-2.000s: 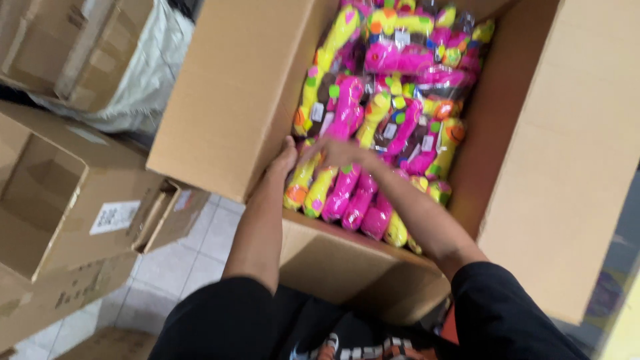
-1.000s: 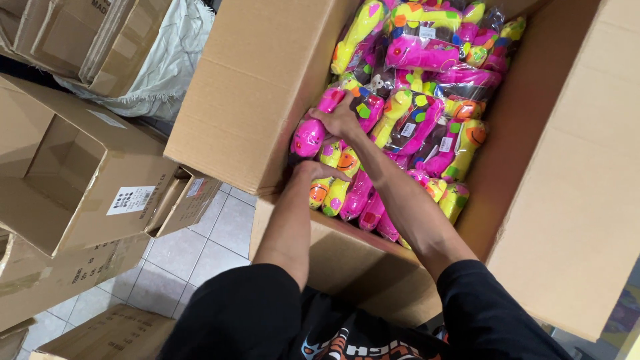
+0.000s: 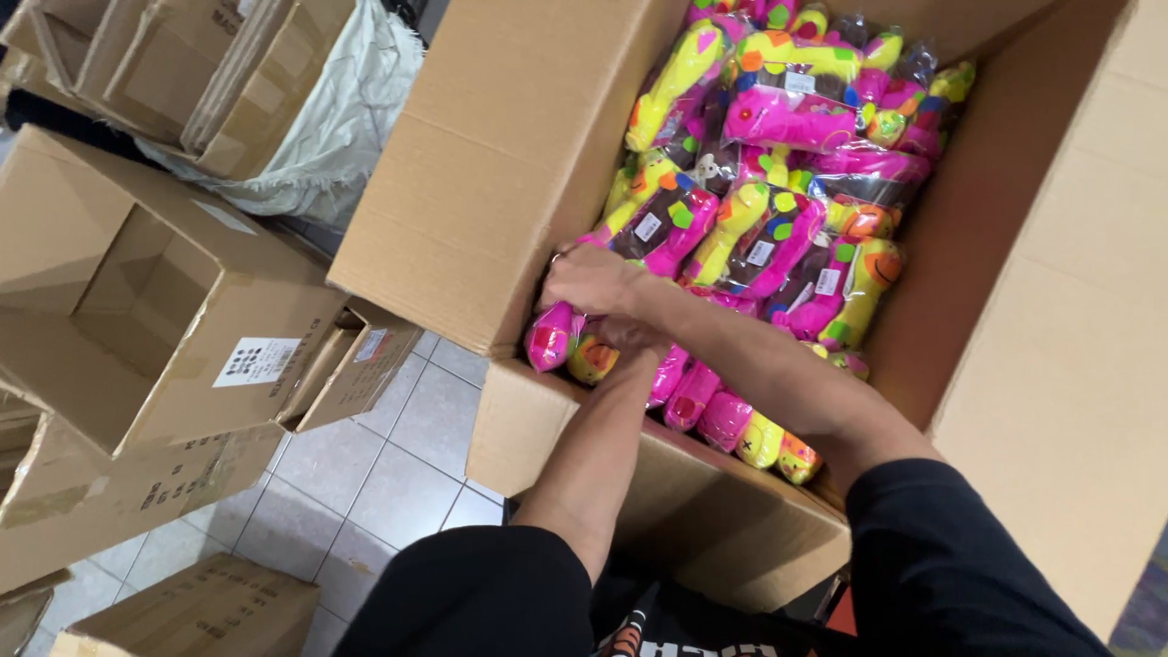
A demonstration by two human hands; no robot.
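Observation:
A large open cardboard box (image 3: 493, 164) holds many pink and yellow plush toys in clear plastic bags (image 3: 794, 119). At the box's near left corner, my right hand (image 3: 593, 281) lies over a bagged plush toy (image 3: 550, 336) with a pink end; its fingers are bent against the box wall and mostly hidden. My left hand (image 3: 630, 333) is just below it, partly under the right forearm, beside a yellow and orange plush end (image 3: 593, 358). Its fingers are hidden among the toys. Further plush ends line the near wall to the right of my hands.
Open empty cardboard boxes (image 3: 173, 301) are stacked at the left, one with a printed label. Behind them, flattened or folded cardboard (image 3: 219, 82) stands by a white woven sack (image 3: 338, 128). Another carton (image 3: 196, 611) is at the lower left, on the tiled floor (image 3: 365, 484).
A bagged pink toy that my right hand held raised at the left corner one second ago now sits lower, against the near left corner. My left hand has moved right, in among the toys.

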